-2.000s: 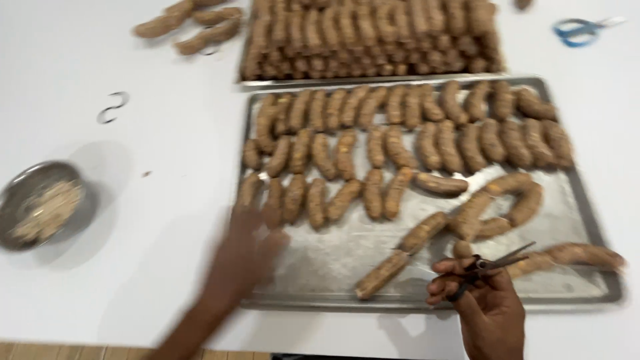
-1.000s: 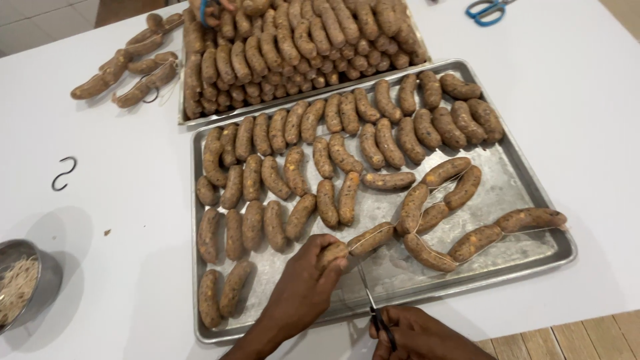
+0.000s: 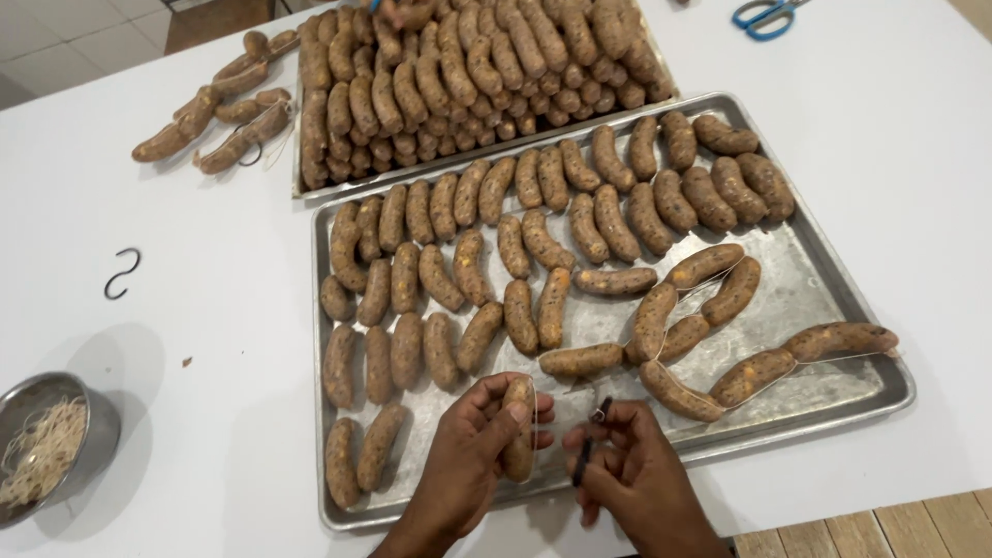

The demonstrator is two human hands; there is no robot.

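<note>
My left hand (image 3: 480, 442) holds a single sausage link (image 3: 518, 430) upright between thumb and fingers, with a white string along its right side. Just to the right, my right hand (image 3: 632, 465) grips small dark-handled scissors (image 3: 590, 442), partly hidden by the fingers. Both hands are over the near edge of a metal sheet tray (image 3: 814, 418). Loose sausages lie in rows across the tray. On its right part rests a chain of sausages (image 3: 682, 395) still joined by white string, its nearest link (image 3: 581, 359) just beyond my hands.
Behind stands a second tray (image 3: 306, 186) heaped with sausages; another person's hand (image 3: 403, 12) touches the heap. More linked sausages (image 3: 186, 128) lie at the back left. At the left are a metal S-hook (image 3: 122, 273) and a metal bowl (image 3: 101, 434) of string. Blue-handled scissors (image 3: 766, 19) lie at the back right.
The link in my left hand, beside the chain's end one second ago, is now apart from the chain and held upright. The scissors have moved from just below the chain's end to a raised, more upright position.
</note>
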